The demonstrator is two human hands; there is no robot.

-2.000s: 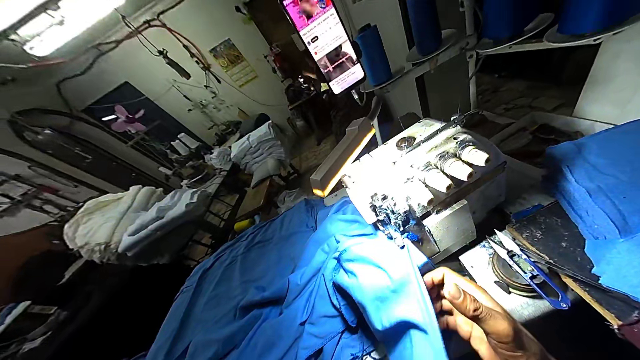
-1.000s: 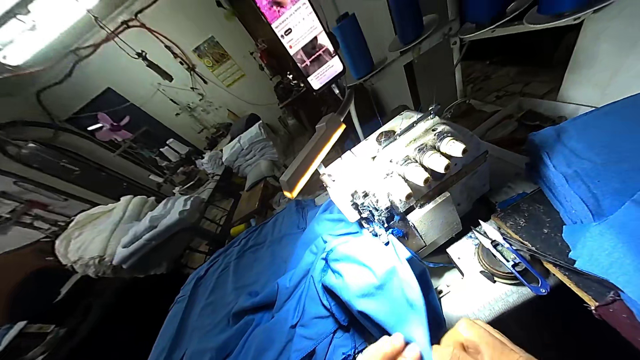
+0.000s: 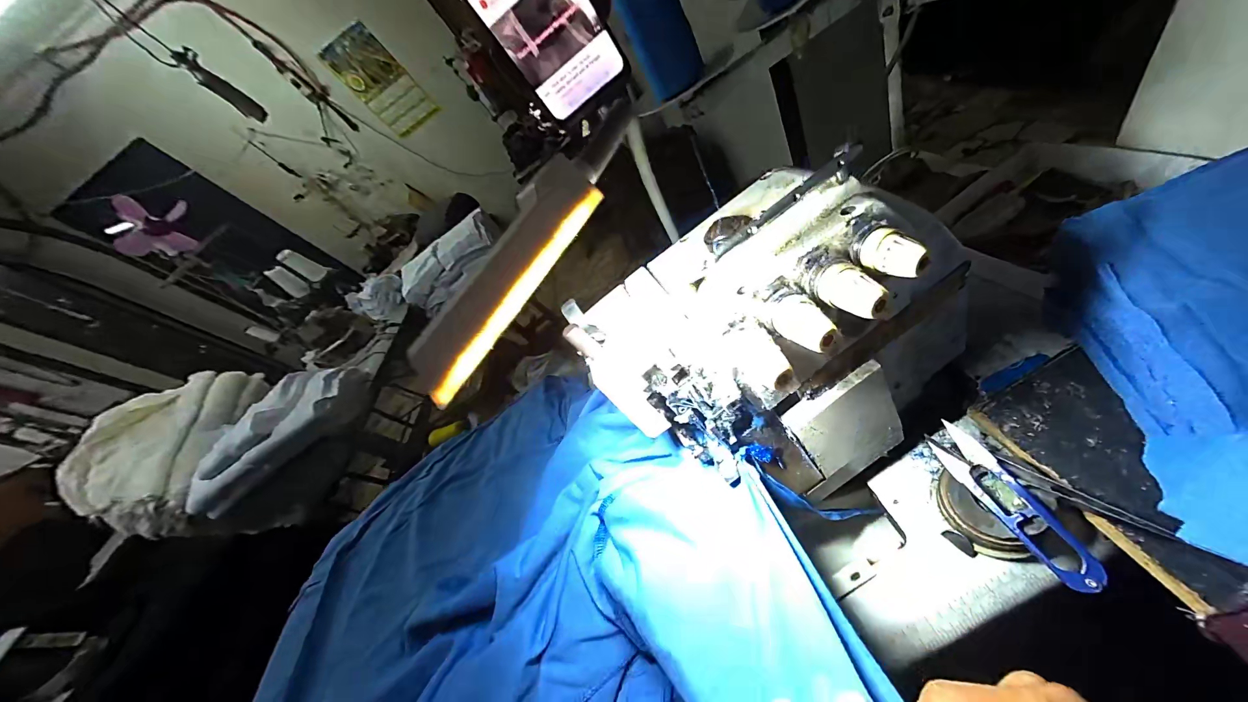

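Blue fabric [image 3: 702,575] runs from the bottom edge up to the needle and presser-foot area of an overlock sewing machine [image 3: 780,283], under a bright light. Only the knuckles of my right hand [image 3: 1004,688] show at the bottom edge, just right of the fabric; its fingers are cut off, so its grip cannot be told. My left hand is out of view. Blue-handled thread snips [image 3: 1024,526] lie with their blades apart on the machine bed, right of the needle area.
A lit lamp bar [image 3: 517,292] stands left of the machine, with a phone [image 3: 556,49] above it. More blue fabric [image 3: 1160,331] is piled at right. Bundles of pale cloth [image 3: 166,448] lie at left. A blue thread cone [image 3: 658,44] stands behind the machine.
My right hand, beside the fabric near the machine two seconds ago, has moved down to the bottom edge. Fingertips seen at the fabric's lower edge one second ago are out of view.
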